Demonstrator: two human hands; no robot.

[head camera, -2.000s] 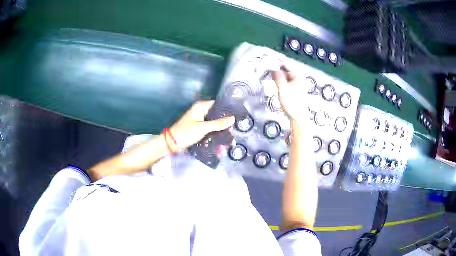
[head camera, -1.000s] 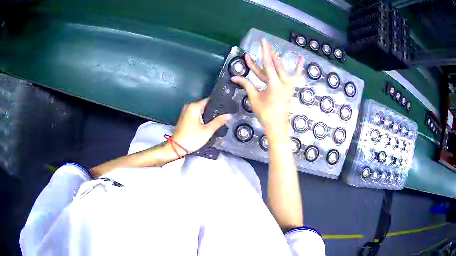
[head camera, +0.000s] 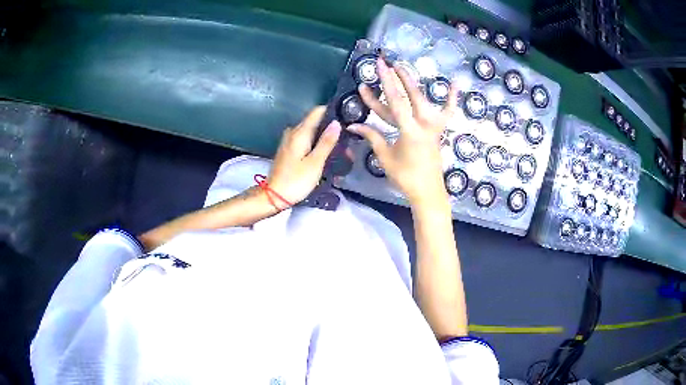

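Observation:
My left hand, with a red cord at the wrist, holds a long black holder slanting over the tray's left edge. Two round black units with silver centres sit at its upper end. My right hand is spread with the palm down over the clear blister tray, just right of the holder; I see nothing gripped in it. Its thumb is near the lower seated unit. The tray has empty pockets at its top left and round units in rows to the right. My right hand hides some pockets.
A second filled clear tray lies to the right. Filled black holders lie on the green surface beyond the trays. A dark ribbed stack stands at the back right. Black cables hang to the floor with its yellow line.
The holder now carries two round units at its upper end instead of one a second ago. Another pocket at the tray's upper left is empty. The view has shifted, so the trays sit higher.

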